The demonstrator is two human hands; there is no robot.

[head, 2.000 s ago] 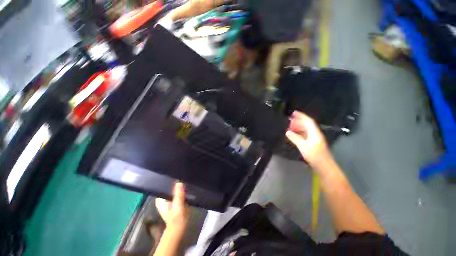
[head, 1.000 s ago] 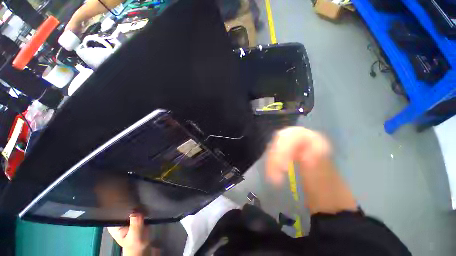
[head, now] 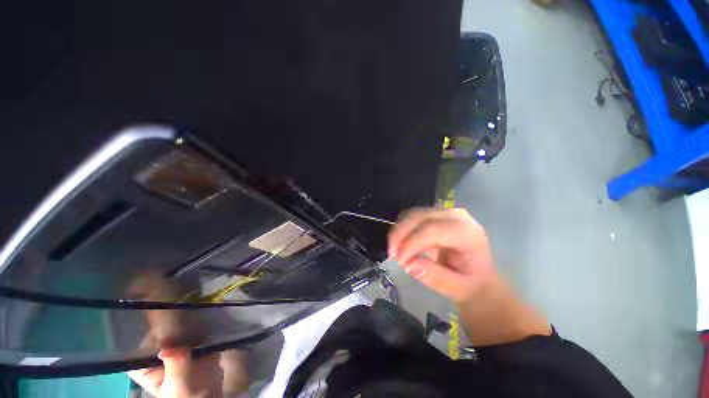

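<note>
The black display lid is tilted up close in front of me, its pale rounded edge at upper left. A silver foil patch and yellow tape show on it. My left hand grips its lower edge, thumb over the glossy face. My right hand is beside the lid's right corner, fingertips together. A thin pale cable runs from the lid's edge to these fingertips; whether they grip it or a small tool is hidden.
A large black sheet fills the area behind the lid. A black bin stands on the grey floor beyond it. A blue rack is at upper right. Green mat shows at lower left, white material below the lid.
The lid is now nearer the camera and fills more of the left side. My right hand has moved left and its fingers have closed together near the cable. My left hand still holds the lid's edge.
</note>
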